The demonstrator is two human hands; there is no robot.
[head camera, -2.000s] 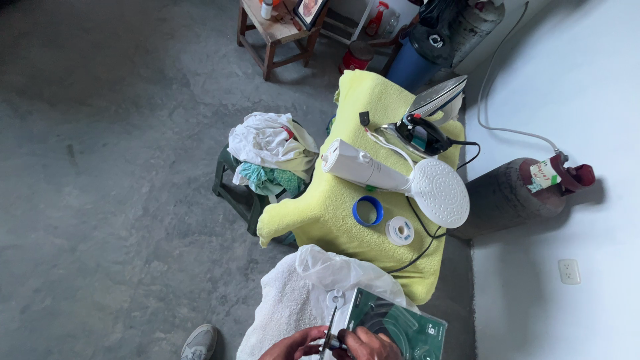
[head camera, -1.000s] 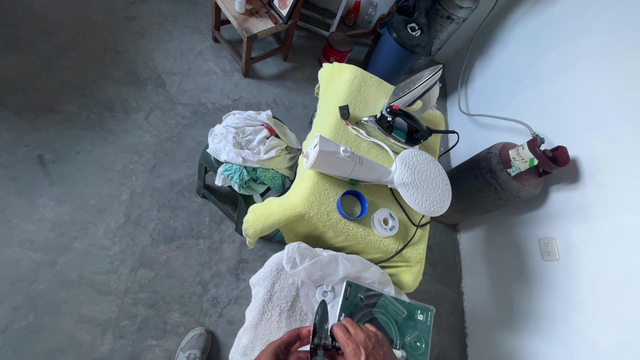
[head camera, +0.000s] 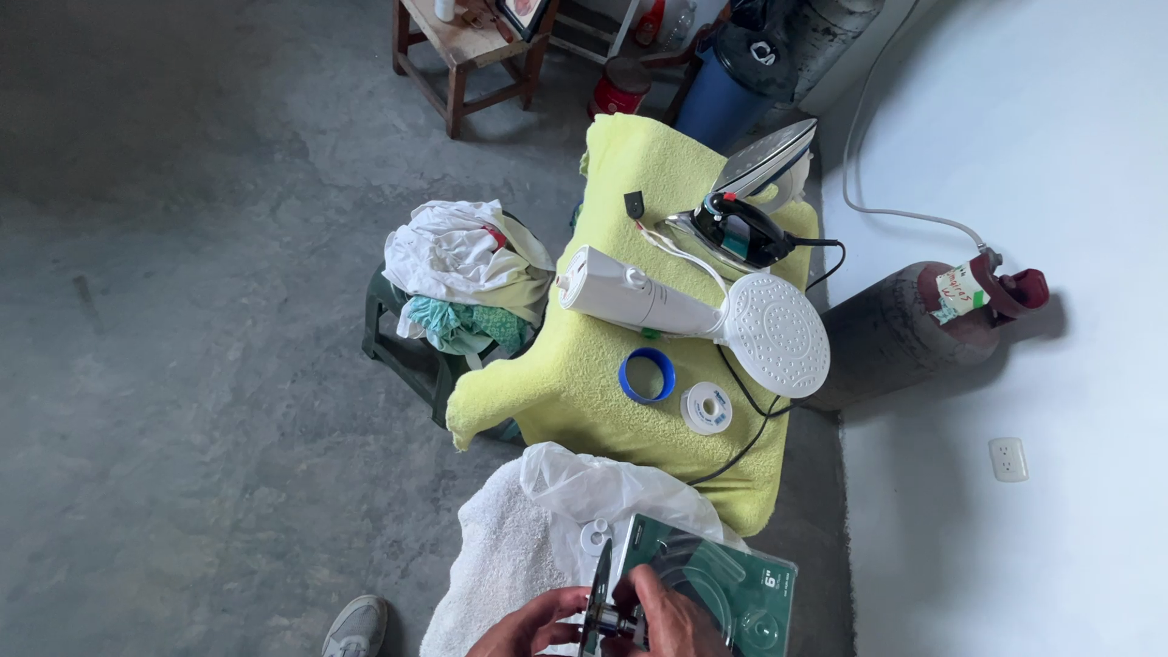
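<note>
At the bottom of the head view my left hand (head camera: 538,625) grips the edge of a dark, shiny round disc (head camera: 599,584), seen nearly edge-on. My right hand (head camera: 671,616) has its fingers around the metal fitting (head camera: 613,622) at the disc's middle. Beneath and beside my right hand lies a green and clear blister package (head camera: 766,584). Two small white rings (head camera: 597,537) rest on a clear plastic bag (head camera: 593,479) over a white towel (head camera: 493,557). A white electric shower head (head camera: 776,333), a blue ring (head camera: 647,375) and a white tape spool (head camera: 706,408) lie on a yellow towel (head camera: 584,401).
A clothes iron (head camera: 739,233) with a black cord stands on the yellow towel. Cloths (head camera: 456,255) are heaped on a dark green stool (head camera: 411,365) at the left. A gas cylinder (head camera: 912,319) stands by the right wall. Farther back are a wooden stool (head camera: 465,41) and a blue bin (head camera: 721,96).
The dark disc between my hands shows wider one second ago and more edge-on now. My right hand's fingers have shifted around the fitting.
</note>
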